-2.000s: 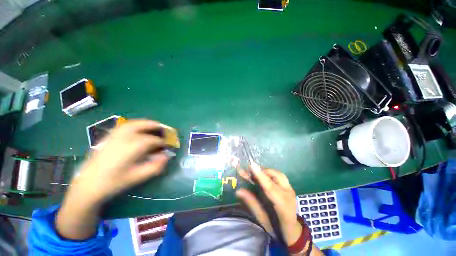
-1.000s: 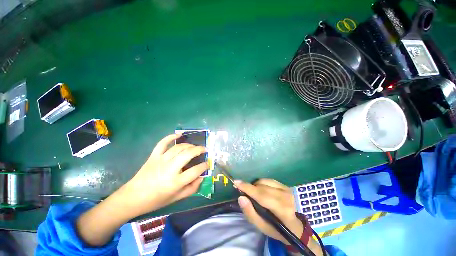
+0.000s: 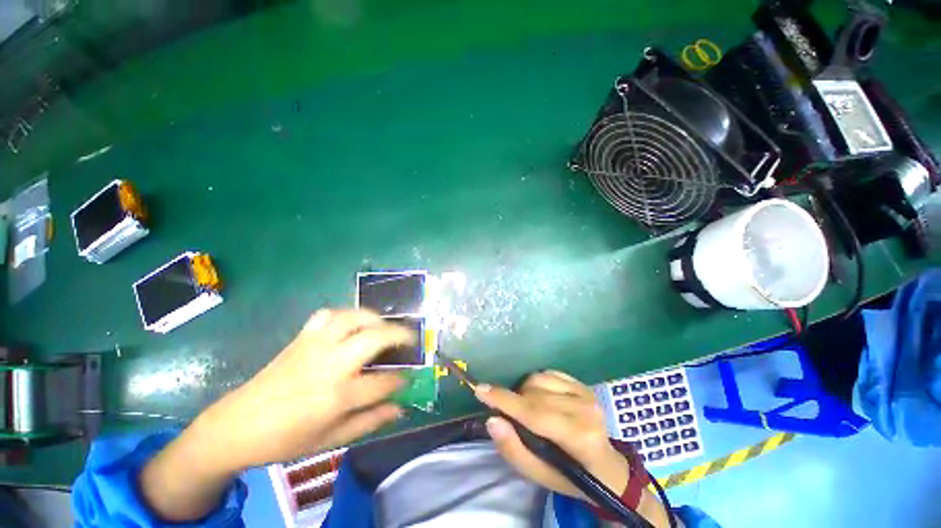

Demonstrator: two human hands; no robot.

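A dark display module (image 3: 392, 293) lies on the mat at centre. A second display module (image 3: 411, 349) lies just below it, partly under my left hand (image 3: 335, 376), which is slightly blurred with fingers apart. Green circuit board (image 3: 420, 392) shows below the second screen, with an orange-gold flex tail (image 3: 454, 366) at its right. My right hand (image 3: 547, 421) grips the black soldering iron (image 3: 547, 450); its thin tip points at the second module's right edge. Glare hides detail right of the modules. Contact between tip and flex cannot be told.
Two stacks of display modules (image 3: 103, 222) (image 3: 177, 292) stand at left, near a clear bag (image 3: 29, 242) and solder reel (image 3: 23, 400). A fume fan (image 3: 648, 170), white container (image 3: 769, 256) and soldering station (image 3: 851, 116) stand at right. A person's blue sleeve (image 3: 903, 361) shows far right.
Two seconds ago my left hand held a module over the left side; that module now lies below the first. Since one second ago, my left hand has shifted down-left, uncovering the upper screen.
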